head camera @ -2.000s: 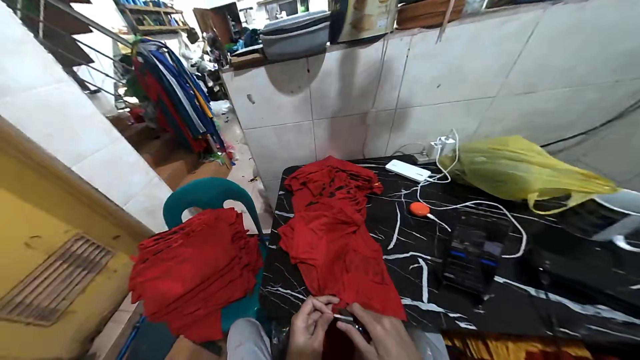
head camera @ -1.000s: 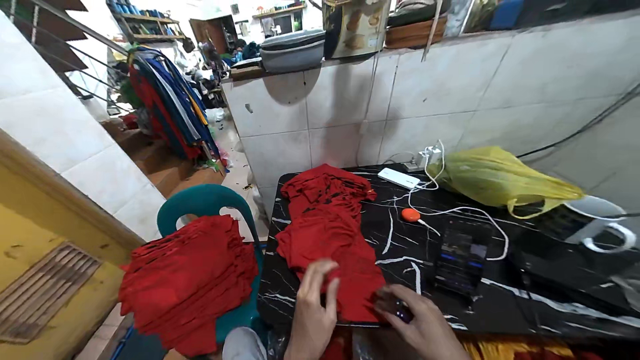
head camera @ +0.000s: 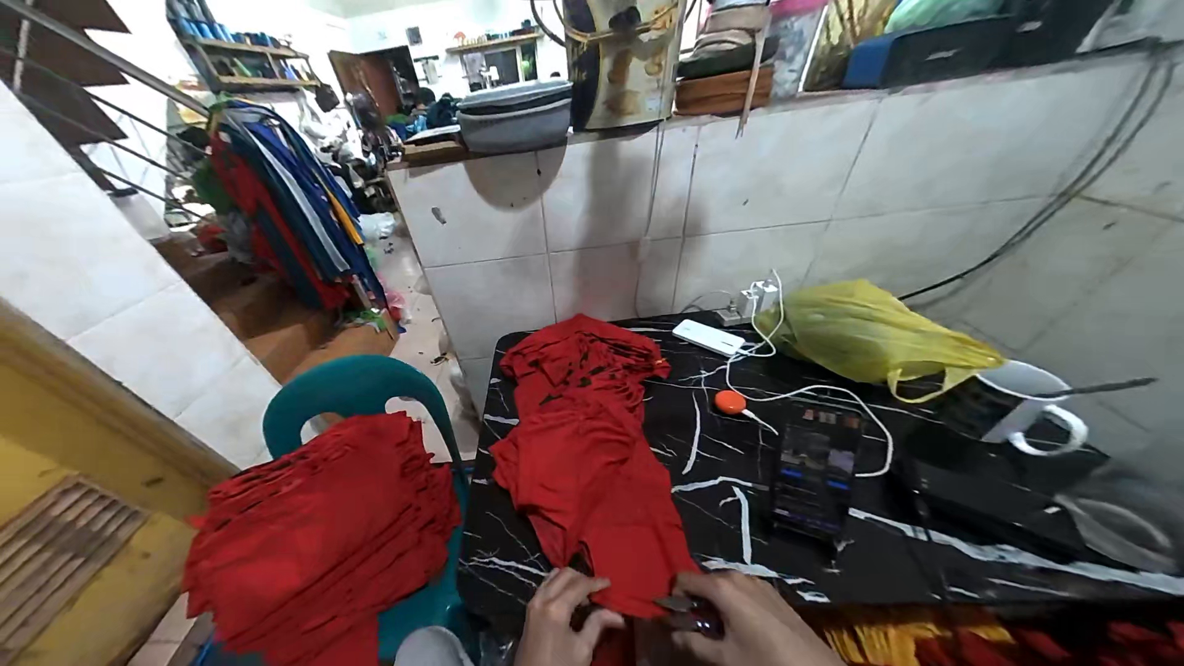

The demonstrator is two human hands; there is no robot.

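Note:
Red fabric pieces (head camera: 592,462) lie in a long heap on the black marble-patterned table and reach its front edge. At that edge my left hand (head camera: 566,615) pinches the lower end of the cloth. Close by on the right, my right hand (head camera: 731,615) holds a small dark cutting tool (head camera: 696,612), perhaps thread snips, its metal tip against the red cloth. A thick stack of red fabric (head camera: 324,536) rests on a green plastic chair (head camera: 356,393) left of the table.
On the table (head camera: 703,499) are a phone (head camera: 816,472), an orange round object (head camera: 730,401), a white power bank (head camera: 709,337) with cables, a yellow plastic bag (head camera: 869,333) and a white mug (head camera: 1022,407). A tiled wall (head camera: 786,185) stands behind. Yellow and red fabric (head camera: 906,643) shows below the front edge.
My left hand was raised open over the cloth one second ago and now pinches its lower end. My right hand has come closer to the left with the dark tool.

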